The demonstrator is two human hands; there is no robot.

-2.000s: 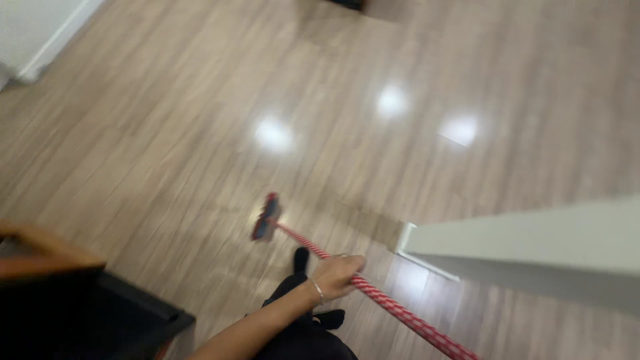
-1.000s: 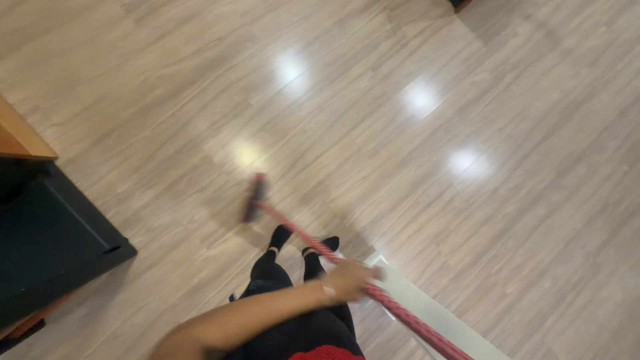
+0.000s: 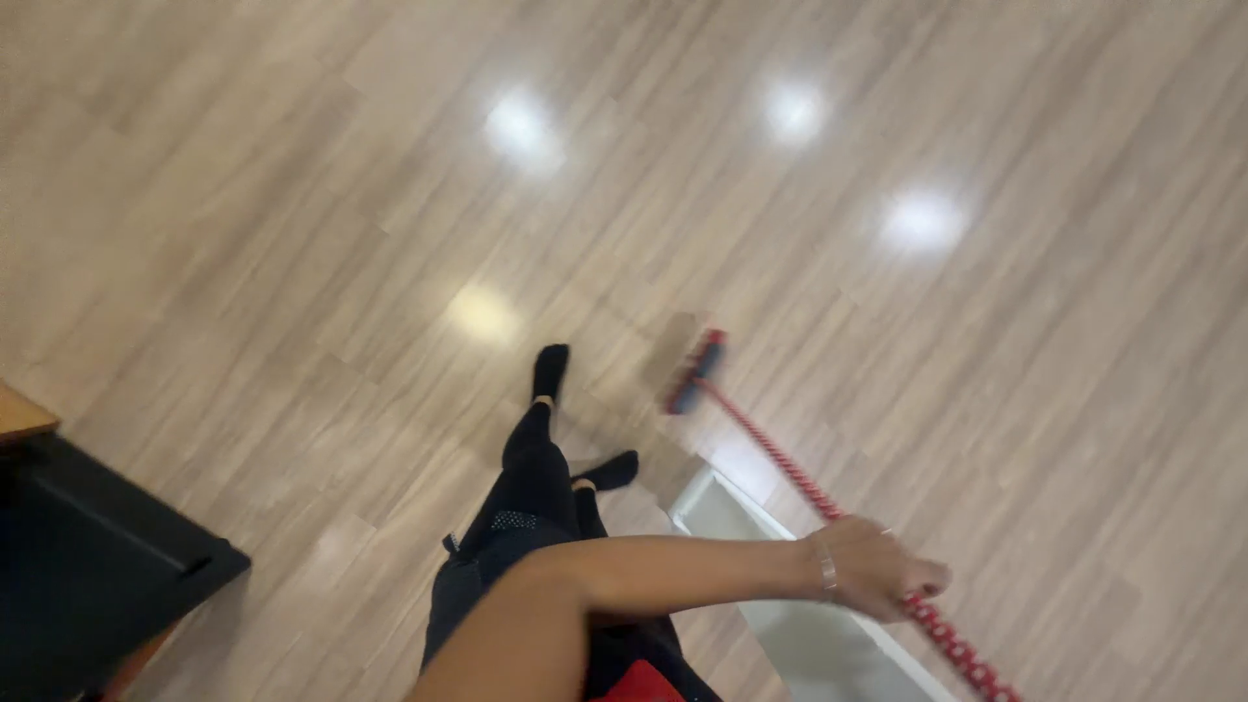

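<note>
My left hand point(image 3: 863, 568), with a bracelet at the wrist, is closed around the red-and-white patterned handle of a broom point(image 3: 770, 446). Its forearm reaches across the front of my body from the lower left. The handle slants from the lower right edge up to the broom head point(image 3: 696, 372), which is red and dark grey and blurred. That head is just right of my black-socked feet, over the wood-look floor; I cannot tell whether it touches. The handle's upper end lies outside the view, and so does my right hand.
A white wall end or low partition point(image 3: 814, 639) runs from beside my feet to the bottom edge, partly beneath my arm. At the lower left stands black furniture point(image 3: 107, 556) with an orange-brown wooden part point(image 3: 21, 413). Wood-look floor point(image 3: 292, 195) with light reflections surrounds these.
The broom head has swung from the left of my feet to their right. My left hand keeps its hold on the handle. My feet are now farther apart. The view has shifted.
</note>
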